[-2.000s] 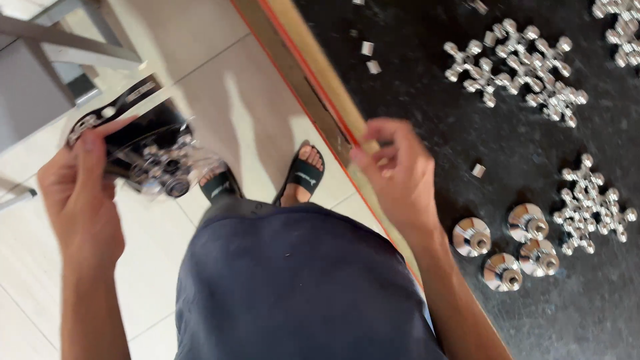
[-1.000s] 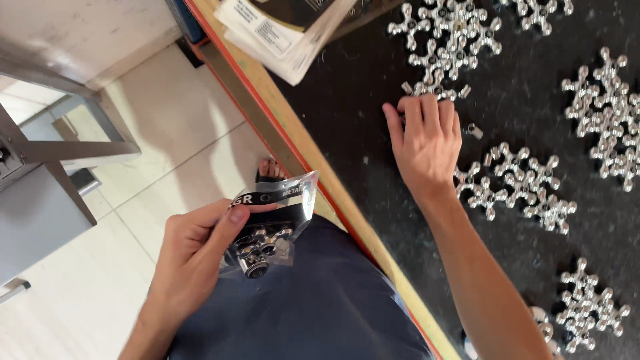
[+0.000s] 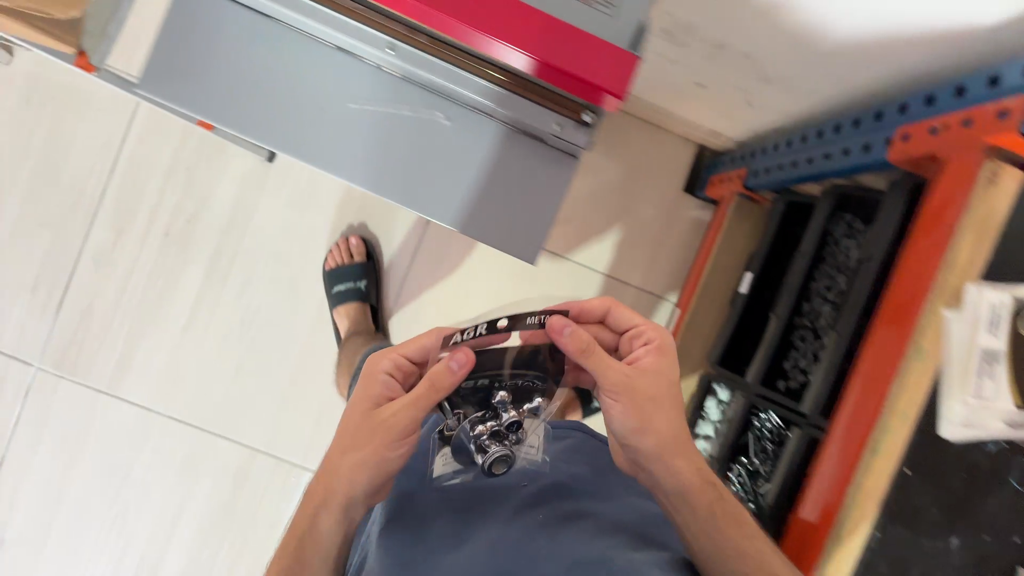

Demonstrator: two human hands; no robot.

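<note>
A clear plastic bag (image 3: 552, 380) with a black printed header hangs between my two hands, above my lap. Inside its lower part lie a chrome cross handle (image 3: 506, 416) and a round chrome fitting (image 3: 496, 459). My left hand (image 3: 400, 404) pinches the left side of the bag near the top, thumb in front. At the upper right corner, my right hand (image 3: 628, 380) grips the header between thumb and fingers. Whether the bag's mouth is sealed cannot be told.
A grey metal panel (image 3: 360, 120) with a red machine part (image 3: 528, 40) stands ahead. Black bins (image 3: 824, 296) of small parts sit on an orange-framed rack (image 3: 864, 384) at right. White printed papers (image 3: 980, 360) lie on the black worktop (image 3: 944, 496).
My right hand has left the worktop and now holds the bag along with my left hand. The view has swung left, away from the chrome handles on the worktop.
</note>
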